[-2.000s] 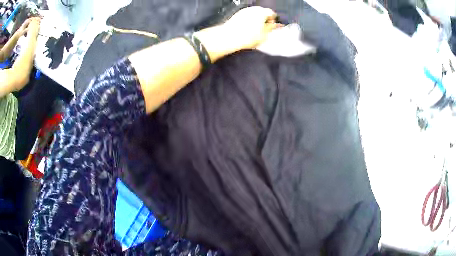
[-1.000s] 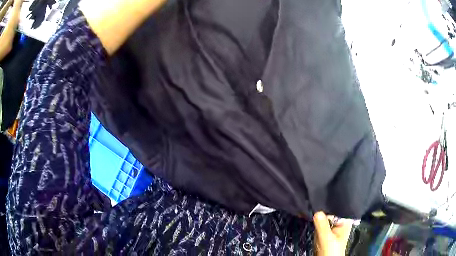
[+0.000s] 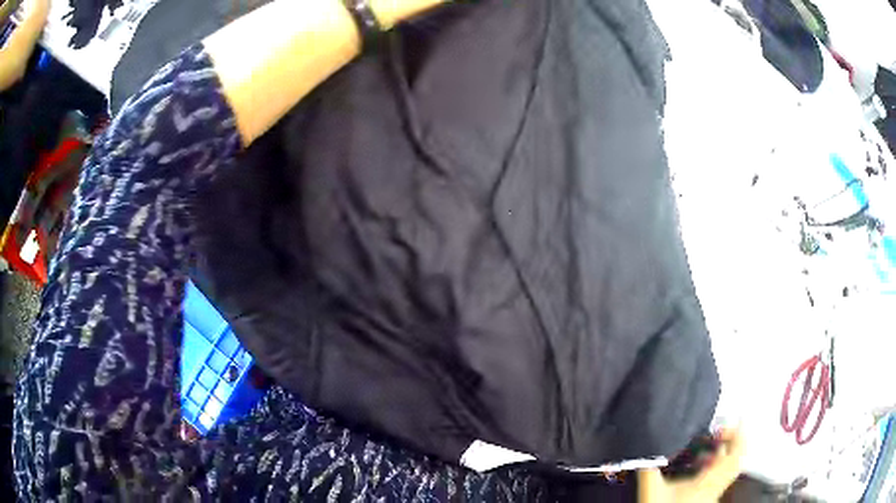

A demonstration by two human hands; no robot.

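Observation:
A large dark garment body (image 3: 491, 246) with creases and a seam down its middle lies over the table and the wearer's lap. A white piece of padding (image 3: 494, 456) and a pale strip show at its bottom edge. My right hand (image 3: 693, 474) is at the garment's bottom right corner, its fingers on the dark edge, partly cut off by the picture's rim. My left forearm, with a dark band, reaches over the garment's top left; my left hand is out of the picture at the top.
Scissors with red loop handles (image 3: 806, 398) lie on the white table (image 3: 727, 196) at right. A blue crate (image 3: 214, 359) is below at left. Another person's hand (image 3: 20, 44) shows at the top left. Dark cloth (image 3: 789, 44) lies at the top right.
My left hand has moved up out of the picture. My right hand has come into view and shifted right along the bottom edge. The white piece over the garment's top is no longer seen.

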